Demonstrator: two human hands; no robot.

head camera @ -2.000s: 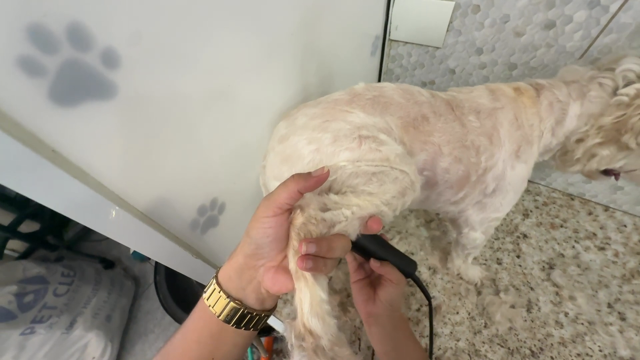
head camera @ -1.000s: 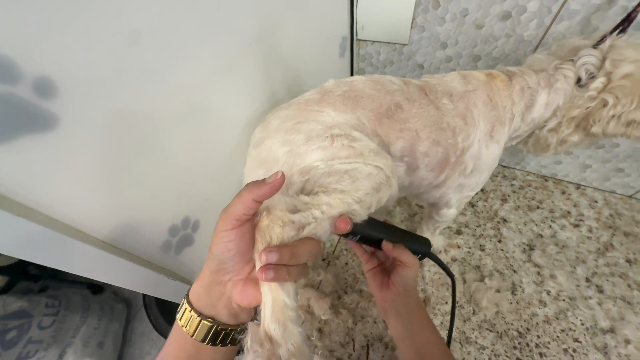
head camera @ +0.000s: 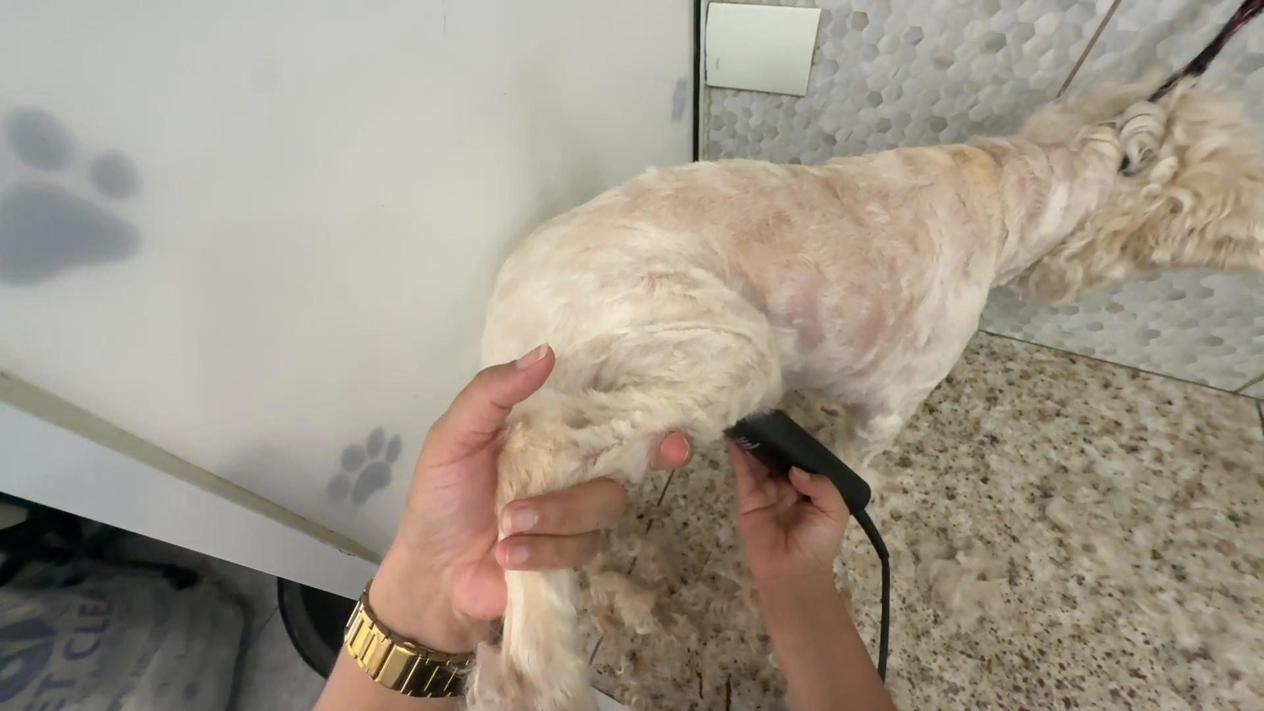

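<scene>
A cream-coloured dog [head camera: 750, 237] with closely clipped body fur stands on a speckled stone counter, its curly head turned away at the right. My left hand [head camera: 484, 504], with a gold watch [head camera: 400, 652] at the wrist, is wrapped around the dog's hind leg [head camera: 543, 612]; the thumb lies on top and the fingers curl around the front. My right hand [head camera: 795, 513] grips a black corded electric clipper [head camera: 800, 454] under the belly, just in front of the thigh. The clipper's blade end is hidden behind the thigh.
Loose fur clippings [head camera: 632, 602] lie on the counter [head camera: 1066, 533]. A white panel [head camera: 296, 247] with paw prints borders the left, hexagon tiles [head camera: 918, 89] cover the back wall, and a dark lead [head camera: 1210, 49] runs up from the dog's neck. A plastic bag [head camera: 128, 632] sits at lower left.
The clipper has shifted forward along the dog's underside, away from my left hand. The dog's head has turned away from view. My left hand stays around the hind leg.
</scene>
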